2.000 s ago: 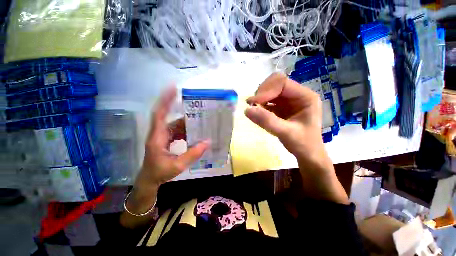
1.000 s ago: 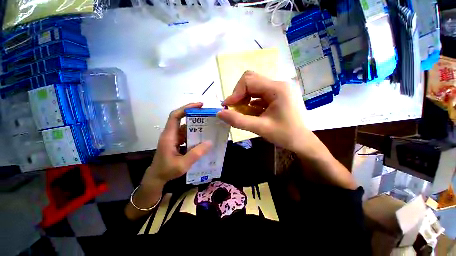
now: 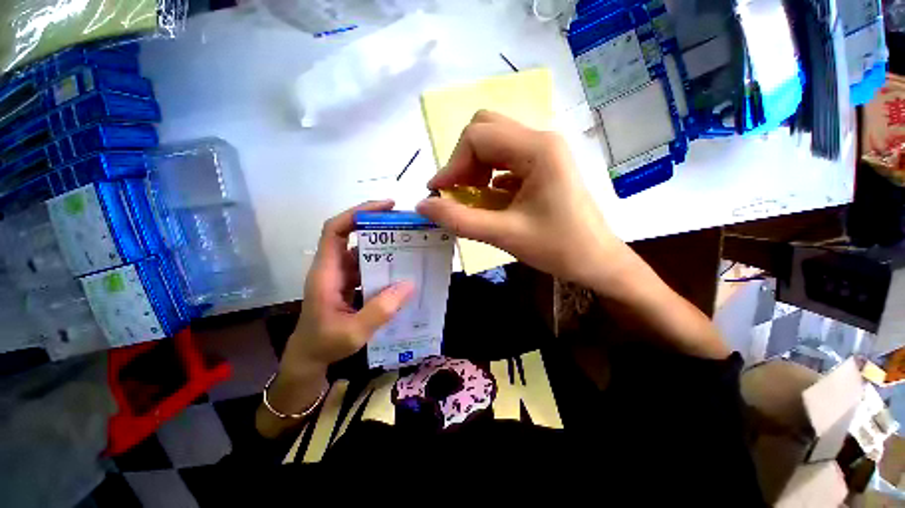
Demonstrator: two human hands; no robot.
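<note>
My left hand (image 3: 342, 308) holds the cable box (image 3: 412, 322), white with a blue end, its "100" and "2.4A" print facing up, thumb on its face. My right hand (image 3: 434, 198) is at the blue end. Its thumb and forefinger pinch a small yellow pick or blade (image 3: 472, 195) with a dark point at the fingertips, just above the box's edge. Whether a seal sticker is on the tip is too small to tell. The pale yellow sticker sheet (image 3: 484, 103) lies on the white tabletop behind, partly hidden by my right hand.
Packed boxes (image 3: 117, 303) are piled at left beside a clear plastic tray (image 3: 203, 213). Blue-edged boxes (image 3: 632, 109) and blanks stand at right. A whitish curled item (image 3: 362, 69) and dark strips lie on the white tabletop (image 3: 298, 169). A red stool (image 3: 164, 392) is lower left.
The right hand has moved from above the yellow sheet to the box's blue end. The box is now over the table's front edge and tilted. The camera view has shifted.
</note>
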